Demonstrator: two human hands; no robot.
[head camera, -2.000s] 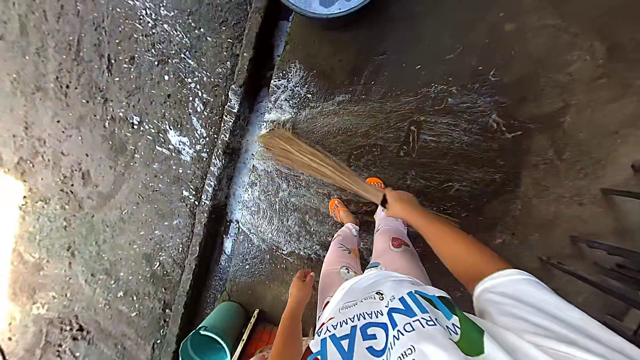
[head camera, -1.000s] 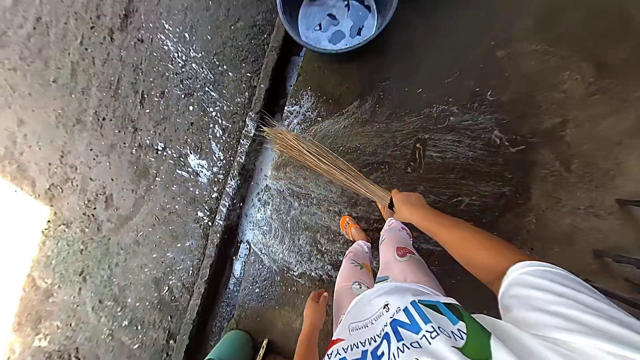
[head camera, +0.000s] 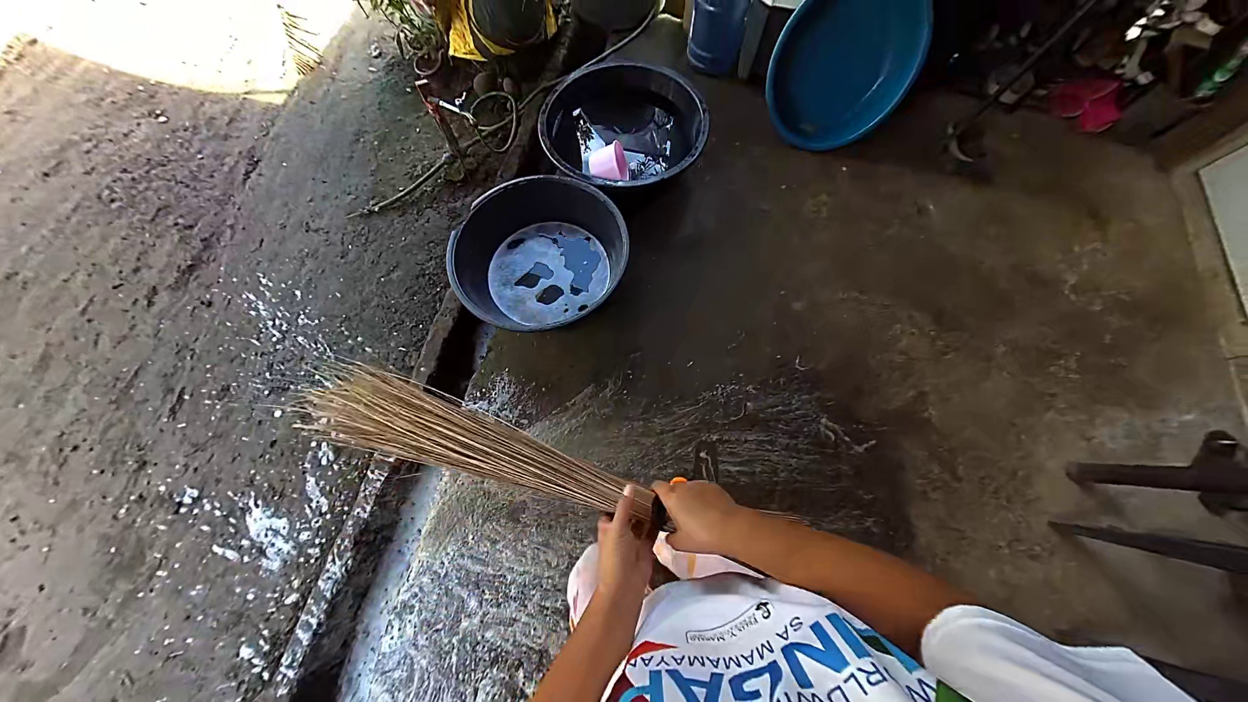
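Observation:
A stick broom of thin brown ribs (head camera: 478, 439) points up and to the left, its splayed tips over the drain channel and the rough ground beyond. Around its bound end my right hand (head camera: 697, 514) is closed. My left hand (head camera: 624, 551) grips the broom just below the binding, close beside the right. Under and beside the broom, the wet concrete floor (head camera: 507, 575) carries whitish suds streaks. Part of an orange slipper shows behind my right hand; my feet are mostly hidden.
A dark basin (head camera: 551, 278) of sudsy water stands by the drain channel, touching another basin (head camera: 624, 122) that holds water and a pink dipper (head camera: 608, 161). Behind them lie a hose (head camera: 517, 112) and a blue tub (head camera: 848, 73). Dark metal bars (head camera: 1150, 476) jut in at right.
My left hand has come up from beside my leg and taken hold of the broom. The broom's tips now reach past the drain channel. The view has shifted, showing more of the area ahead.

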